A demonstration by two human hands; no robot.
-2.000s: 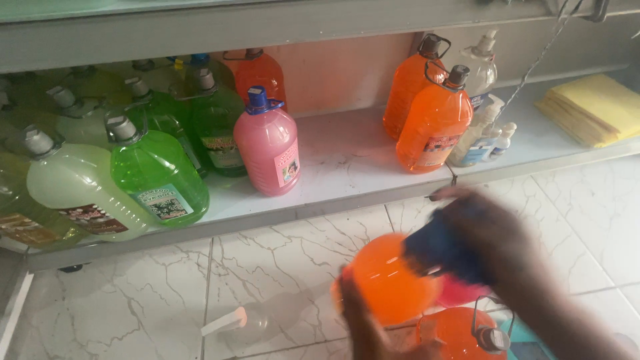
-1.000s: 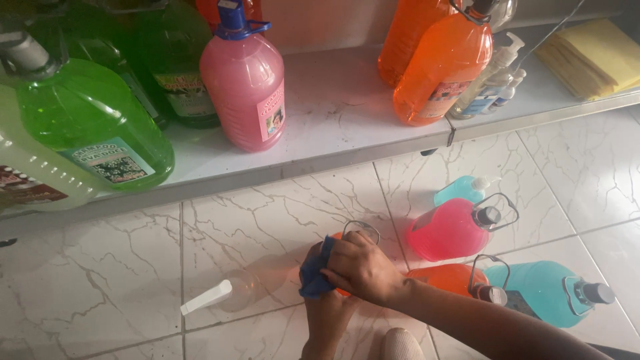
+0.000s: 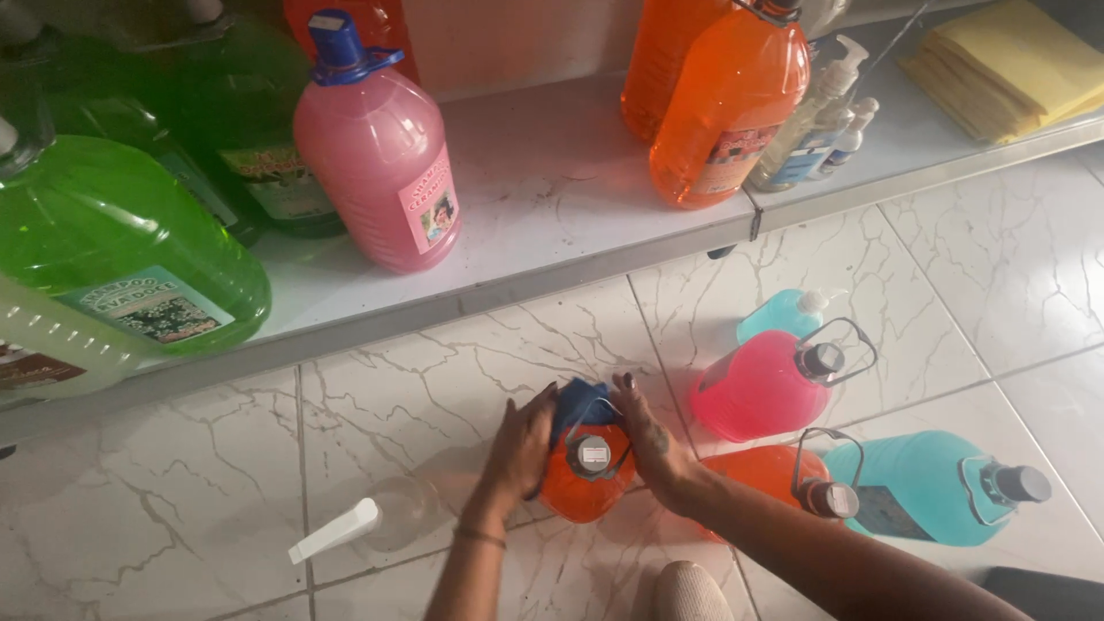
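Observation:
An orange plastic jug [image 3: 586, 487] with a grey cap and wire-like handle stands upright on the tiled floor between my hands. My left hand [image 3: 522, 444] presses a blue cloth [image 3: 582, 405] to the jug's left and far side. My right hand [image 3: 651, 440] lies along the jug's right side, fingers extended near the cloth. Left of the jug is a clear bottle [image 3: 405, 513] with a white nozzle. To the right stand a pink jug [image 3: 759, 388], another orange jug [image 3: 759, 474], a turquoise jug [image 3: 923, 487] and a small turquoise pump bottle [image 3: 780, 315].
A low shelf [image 3: 535, 198] runs across the top, bearing green jugs [image 3: 129, 250], a pink jug with a blue cap [image 3: 375, 172], orange jugs [image 3: 724, 112], small pump bottles [image 3: 802, 147] and folded yellow cloths [image 3: 1009, 69]. A shoe tip [image 3: 690, 595] shows at the bottom.
The orange jug, tilted in my hands two seconds ago, now stands upright on the floor. My hands, close together one second ago, are now on opposite sides of it. The view has moved down.

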